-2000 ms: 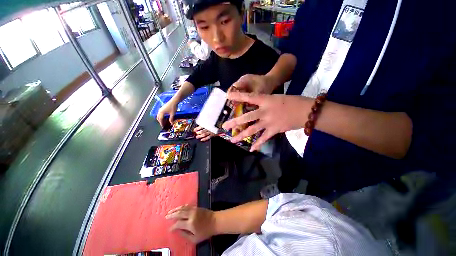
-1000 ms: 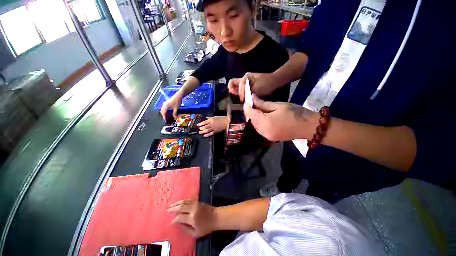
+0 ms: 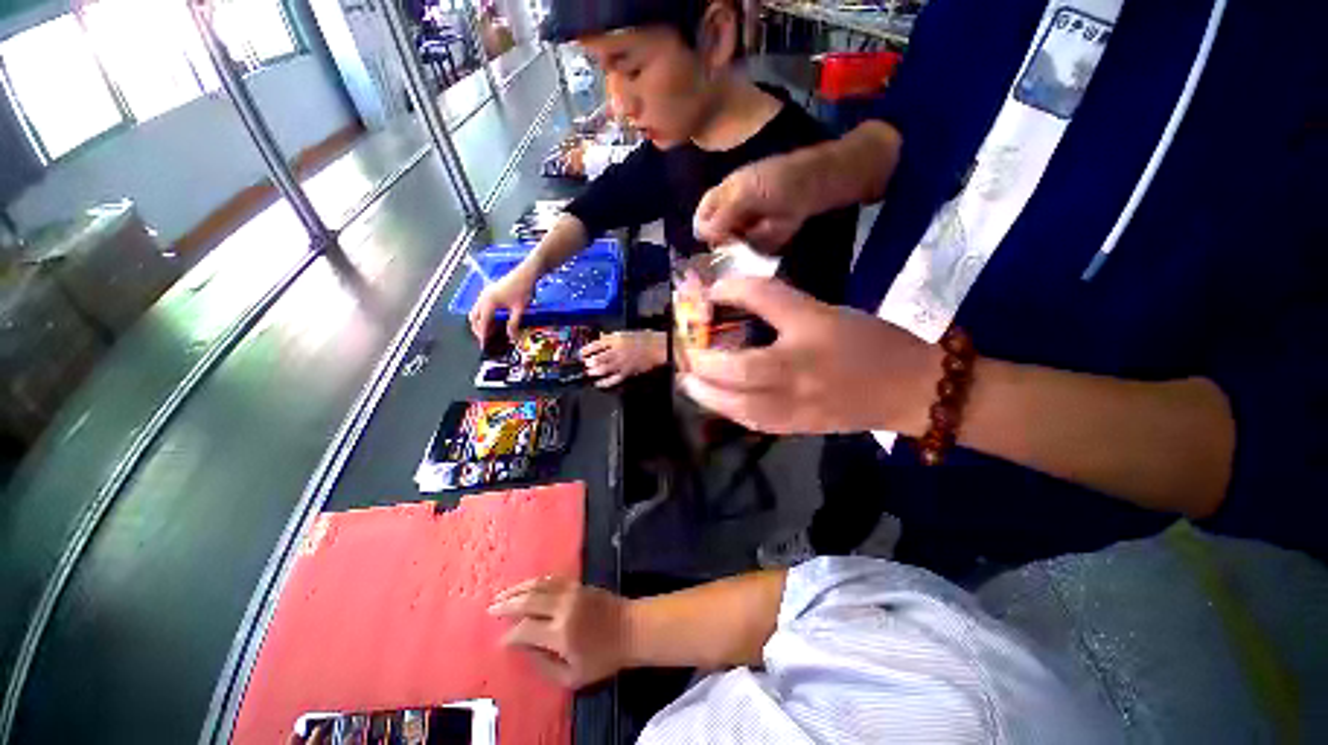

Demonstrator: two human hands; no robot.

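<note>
My right hand (image 3: 565,629), at the end of a striped white sleeve, rests palm down on the right edge of the red mat (image 3: 423,582). Its fingers are slightly apart and it holds nothing. My left hand is not in view. A flat black carton blank (image 3: 401,725) with white edges lies on the mat at the bottom, cut off by the picture's edge. A standing person in dark blue holds a small carton (image 3: 696,313) in both hands above the bench edge; it is blurred, with black and orange print and a white flap.
A black and orange carton pile (image 3: 495,441) lies beyond the mat. A seated person has both hands at another pile (image 3: 536,354), beside a blue tray (image 3: 575,280). The green conveyor (image 3: 190,480) with metal posts runs along the left. A red crate (image 3: 856,73) is at the back.
The standing person's hands have turned the carton from a broad flat view through edge-on to partly hidden in the fingers. The seated person's head has turned down. My right hand has barely moved.
</note>
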